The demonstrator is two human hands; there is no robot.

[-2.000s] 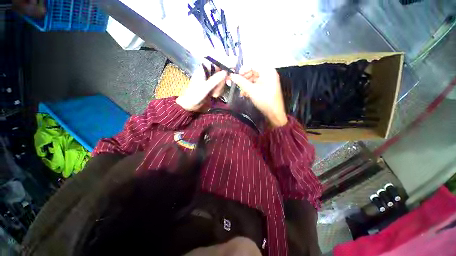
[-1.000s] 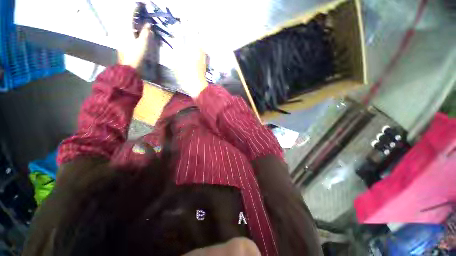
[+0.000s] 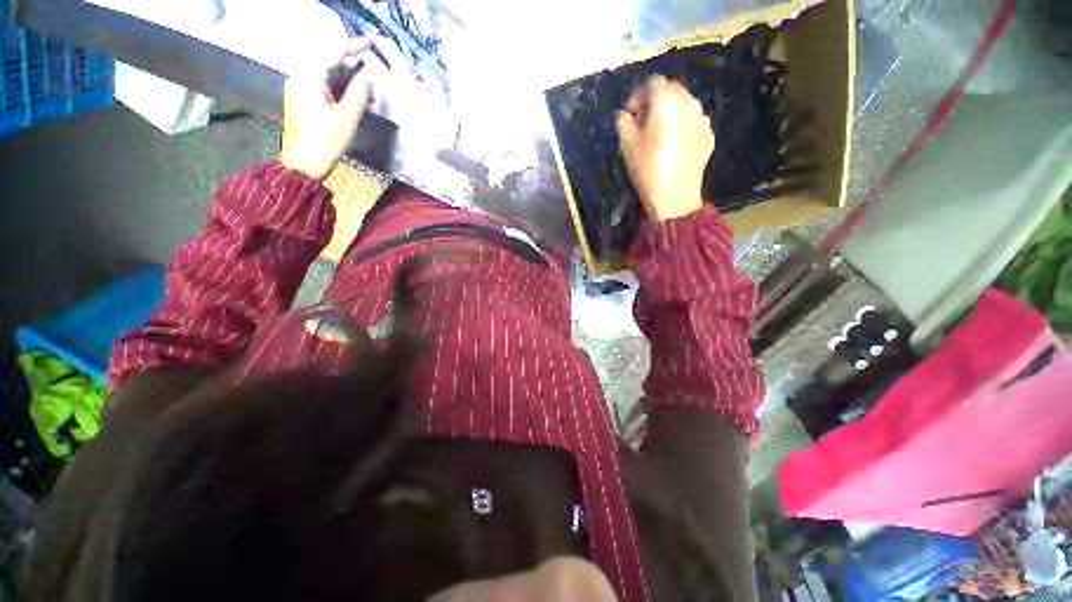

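The open cardboard box (image 3: 837, 112) stands at the right of the table, filled with tangled black strips (image 3: 743, 112). My right hand (image 3: 667, 135) is in the box on top of the strips, with its fingers curled; whether it grips a strip cannot be told. My left hand (image 3: 323, 118) is over the table's front edge at the left, thumb and fingers curved around something dark at the fingertips, too unclear to name. More loose black strips (image 3: 406, 29) lie on the bright white tabletop just beyond my left hand, partly cut off by the top edge.
A blue crate (image 3: 53, 77) is at the far left. A blue bin (image 3: 106, 312) with bright green material (image 3: 61, 400) is at the lower left. A pink bag or box (image 3: 929, 435) and a black unit with white round parts (image 3: 864, 341) are at the lower right.
My right hand has moved from the tabletop to the right into the box. My left hand has stayed near the loose strips at the table's edge. Earlier, both hands were together on a strip.
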